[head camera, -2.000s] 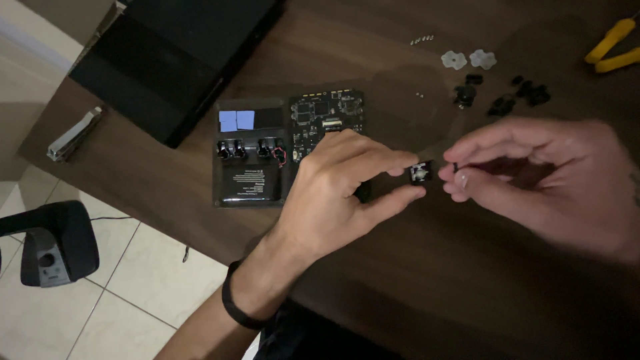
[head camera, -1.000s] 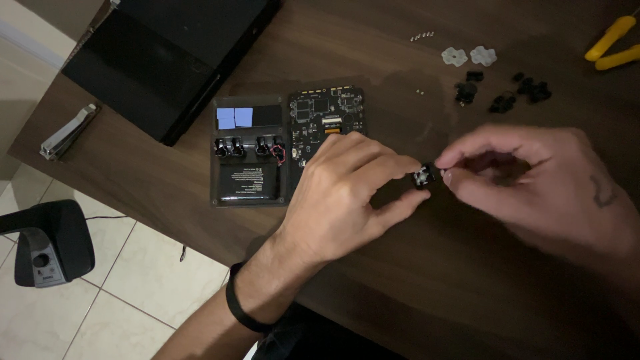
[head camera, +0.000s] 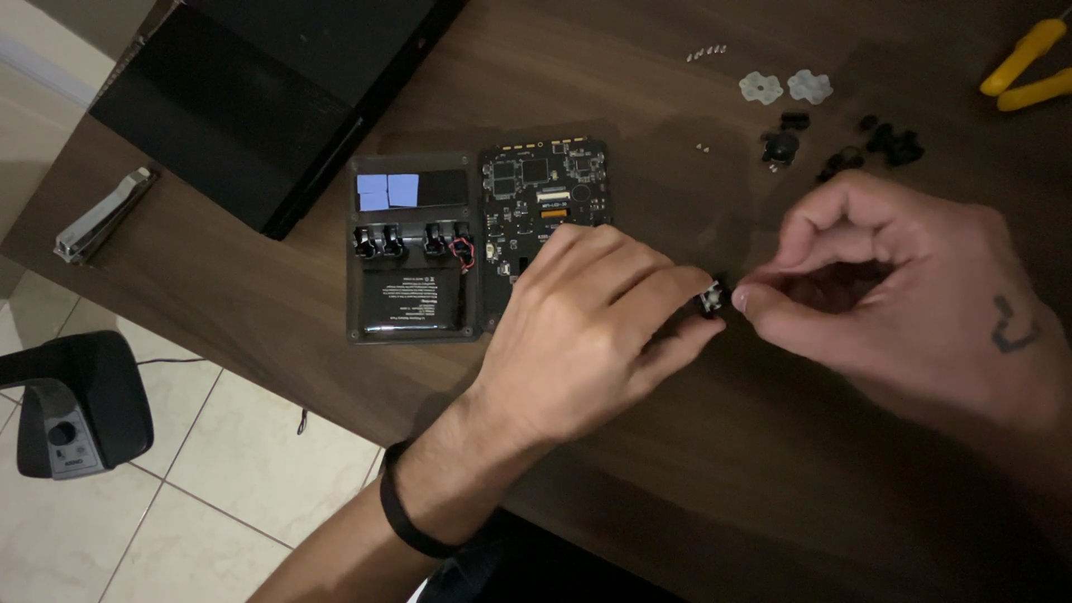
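Between its thumb and index finger my left hand (head camera: 586, 335) pinches a small black and metal part (head camera: 713, 297), possibly a joystick module. My right hand (head camera: 871, 276) has its thumb and index fingertips together right beside that part; whether something tiny is between them cannot be seen. Behind my left hand lies a dark circuit board (head camera: 548, 172), partly covered by the fingers. Against its left side rests an open dark plastic housing (head camera: 355, 276) with a battery pack (head camera: 412, 303), a thin red wire (head camera: 461, 253) and blue pads (head camera: 387, 192).
White silicone pads (head camera: 760, 88), several small screws (head camera: 706, 54), another small black module (head camera: 780, 147) and black plastic parts (head camera: 896, 144) lie at the upper right. Yellow-handled pliers (head camera: 1023, 59) are at the right edge. A large black box (head camera: 226, 109), nail clippers (head camera: 105, 216) and a headset (head camera: 84, 402) are left.
My right hand's fingertips have come closer to the small part. My left hand still holds it in nearly the same place.
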